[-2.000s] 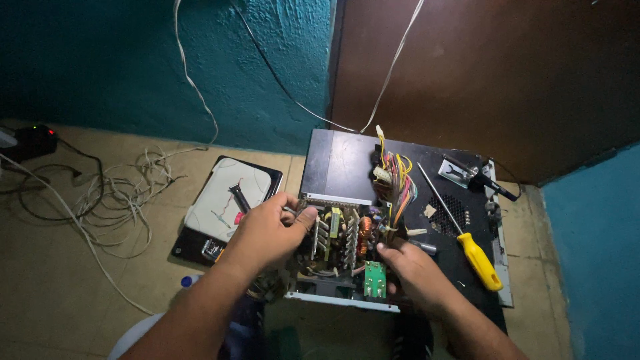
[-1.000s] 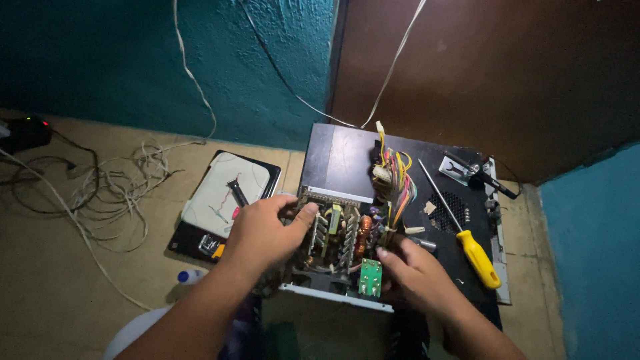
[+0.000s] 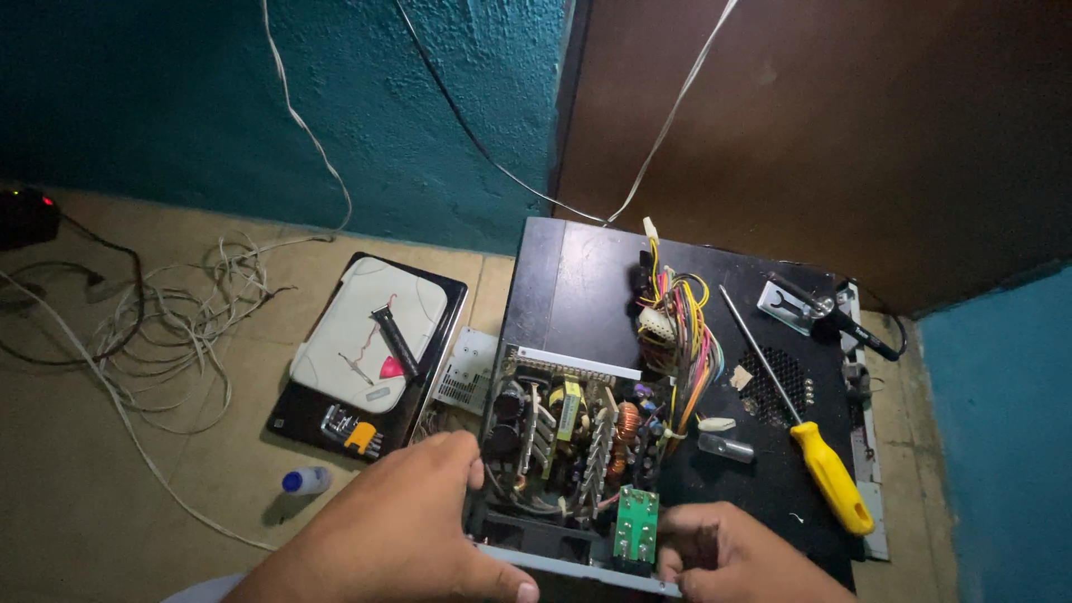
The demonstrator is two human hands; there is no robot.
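An opened computer power supply (image 3: 578, 452) lies on a black computer case panel (image 3: 553, 293), its heat sinks, copper coil and small green circuit board (image 3: 636, 525) exposed. My left hand (image 3: 410, 519) grips its left side, with the thumb over the near metal edge. The fingers of my right hand (image 3: 720, 544) are curled at the near right corner, beside the green board; their tips are partly hidden. A bundle of coloured wires (image 3: 682, 327) with white connectors runs from the supply's right side. To its right lies a screwdriver with a yellow handle (image 3: 829, 473).
A soldering iron (image 3: 863, 331) rests on a metal stand (image 3: 785, 306) at the case's back right. Left of the case, a white tray-like thing (image 3: 377, 293) bears a black tool. A blue-capped bottle (image 3: 306, 481) and tangled white cable (image 3: 184, 310) are on the tiled floor.
My left hand has moved from the supply's upper left part toward its near left corner. My right hand has moved down to the near right corner, beside the green board.
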